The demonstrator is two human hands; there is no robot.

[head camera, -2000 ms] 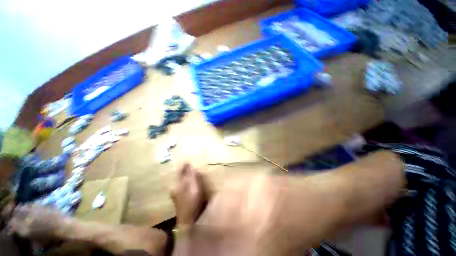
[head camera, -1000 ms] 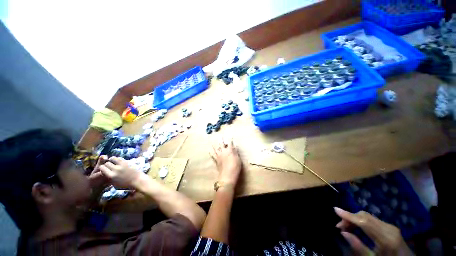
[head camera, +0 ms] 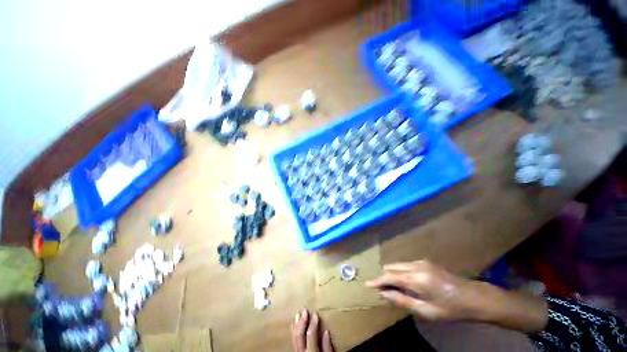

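Note:
My right hand (head camera: 430,292) is over the right side of the cardboard pad (head camera: 344,295). Its fingers are bunched just right of the small round white glue dish (head camera: 348,272); blur hides whether they hold the glue stick. My left hand (head camera: 311,333) is cut off by the bottom edge, its fingertips resting on the table with nothing visible in them. A short cluster of small white pieces (head camera: 262,287) lies left of the pad. Dark round parts (head camera: 245,225) lie in a loose group above it.
A blue tray (head camera: 385,216) holds rows of assembled pieces; another blue tray (head camera: 505,89) stands behind it. A third blue tray (head camera: 86,199) is at left. A white plastic bag (head camera: 206,79) lies at the back. White parts (head camera: 144,275) spread at left; grey-white parts (head camera: 538,160) lie at right.
My right hand has moved from beyond the table edge onto the pad beside the glue dish. The view has shifted; the other person's head and arms are no longer in view.

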